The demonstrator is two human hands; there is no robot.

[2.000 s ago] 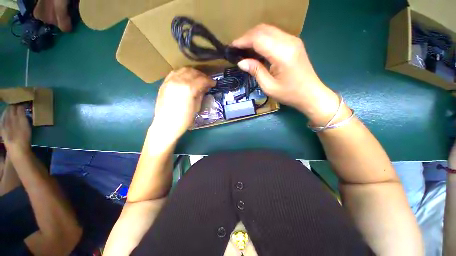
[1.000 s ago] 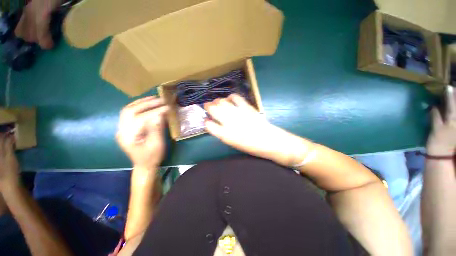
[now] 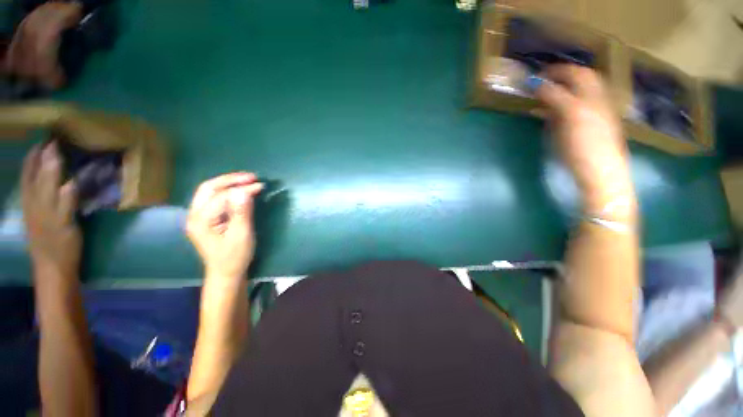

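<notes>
An open brown carton [image 3: 512, 102] stands at the upper right, with dark cables [image 3: 542, 45] and a pale clear plastic bag [image 3: 503, 75] inside. My right hand [image 3: 580, 122] reaches to the near side of this carton. It is blurred, and its fingertips are over the contents or the near wall; whether they grip something cannot be told. My left hand [image 3: 225, 220] is above the green tabletop at left of centre, fingers bent with thumb and fingertips near each other. No object shows in it.
A second open carton with dark contents [image 3: 664, 106] adjoins on the right. At left, a neighbour's hand [image 3: 53, 199] is at another open carton [image 3: 151, 167]. Dark parts and another hand [image 3: 41, 41] are at the upper left. The green tabletop [image 3: 350, 122] lies between.
My right hand has moved from the box in front to the upper right. That box is no longer in front of me; a carton is now under my right hand. The left neighbour's box shows further in.
</notes>
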